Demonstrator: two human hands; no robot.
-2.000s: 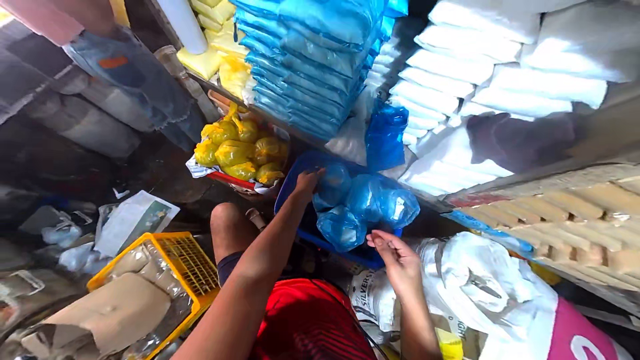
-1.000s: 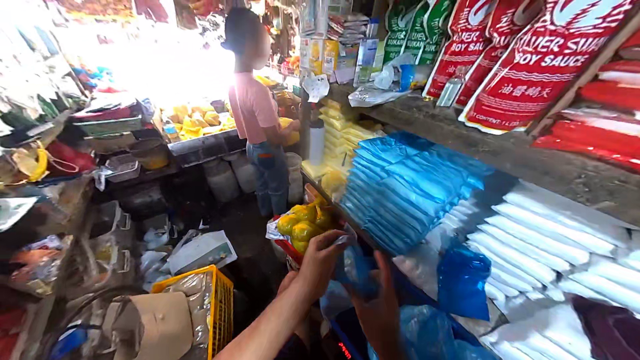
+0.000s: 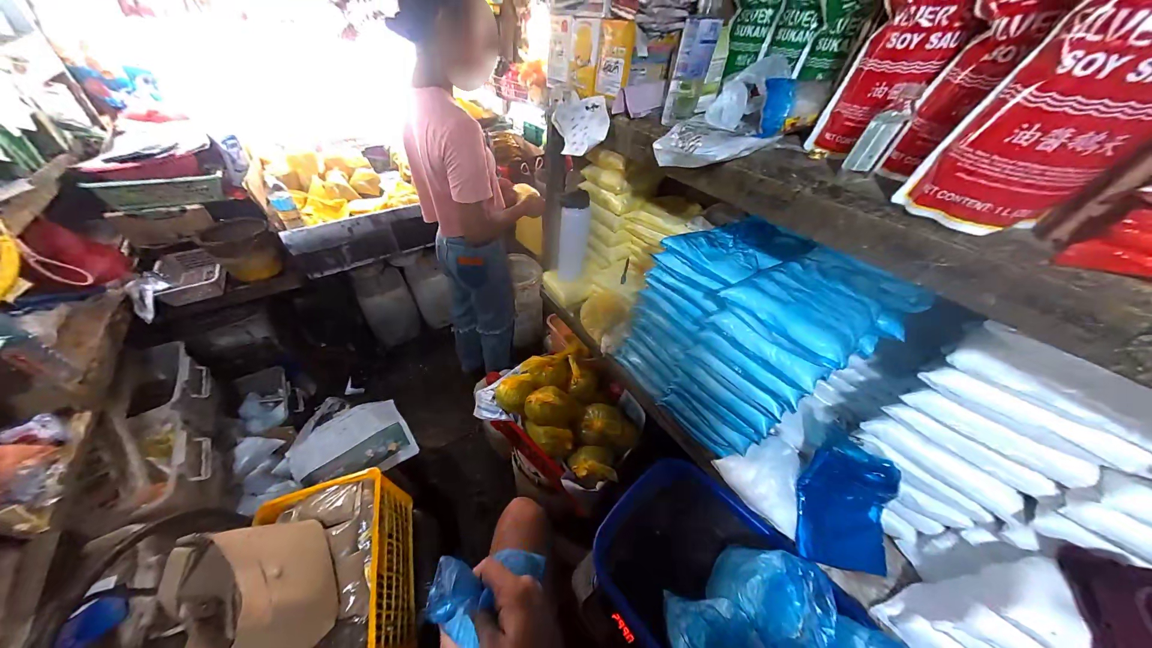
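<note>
A light blue plastic bag (image 3: pixel 454 589) is held in a hand (image 3: pixel 515 598) at the bottom centre; it looks like my left hand, over my bent knee. My right hand cannot be made out. To the right of the held bag stands a dark blue plastic tub (image 3: pixel 621 531) with filled light blue plastic bags (image 3: pixel 774 594) inside. Red digits glow low beside the tub. Just beyond the knee, yellow plastic bags with round contents (image 3: pixel 553 409) fill a lined container. A darker blue plastic bag (image 3: pixel 846 504) lies at the shelf edge.
Stacked blue packs (image 3: pixel 765 315), white packs (image 3: pixel 972 441) and yellow packs (image 3: pixel 612 207) line the right shelf, under red soy sauce pouches (image 3: pixel 1026 126). A yellow plastic crate (image 3: pixel 391 558) holds brown packs at lower left. A person in a pink shirt (image 3: pixel 450 162) stands beyond.
The view has swung up from the tub towards the shelves and the person. Two hands were together at a blue bag a second ago; now one hand with a blue bag shows lower down, over the knee.
</note>
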